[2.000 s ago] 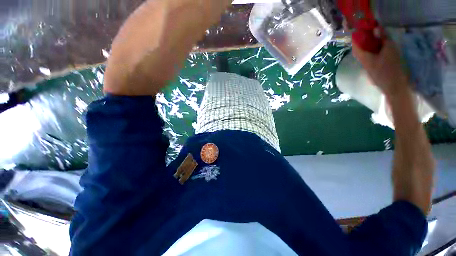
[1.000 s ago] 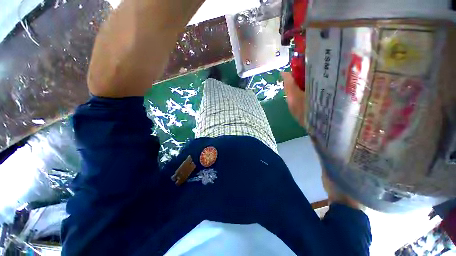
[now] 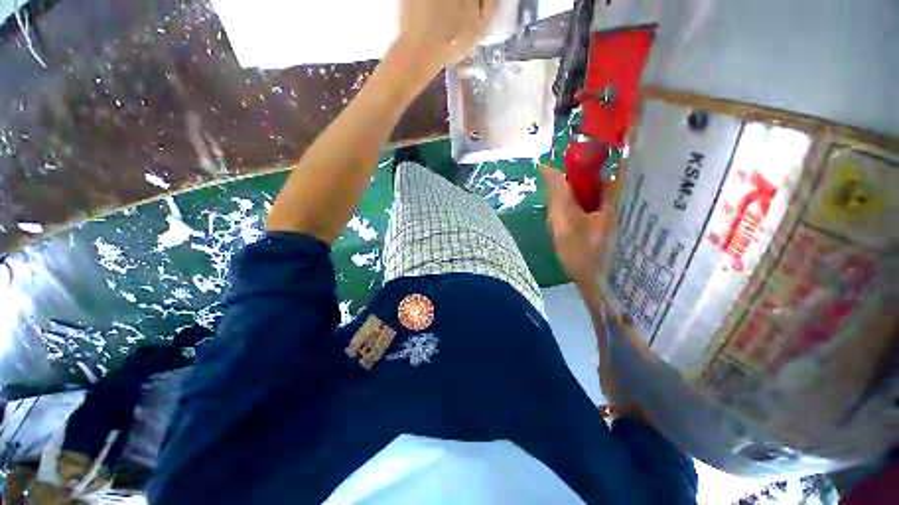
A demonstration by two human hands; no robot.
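The cutting machine's big grey motor body (image 3: pixel 680 256), labelled KSM-3, fills the right side. Its red handle (image 3: pixel 587 175) hangs below a red plate. My right hand (image 3: pixel 580 229) is around the handle, partly hidden by the motor. The flat metal base plate (image 3: pixel 503 108) is left of the handle, over the table edge. White fabric (image 3: pixel 306 35) lies at the top. My left hand (image 3: pixel 449 22) is at the top edge beside the fabric and the machine's upright, its fingers cut off by the picture.
The dark-brown table (image 3: pixel 128 108) has white lint and scraps on it. A green surface (image 3: pixel 246 212) below its edge is strewn with white offcuts. Checked cloth (image 3: pixel 449 227) hangs in front of my torso. Shiny plastic and dark cloth (image 3: pixel 118 385) lie at lower left.
The motor body came into view on the right and now looms large. The base plate moved left and turned straighter. My left forearm shifted right, bringing part of the hand into view.
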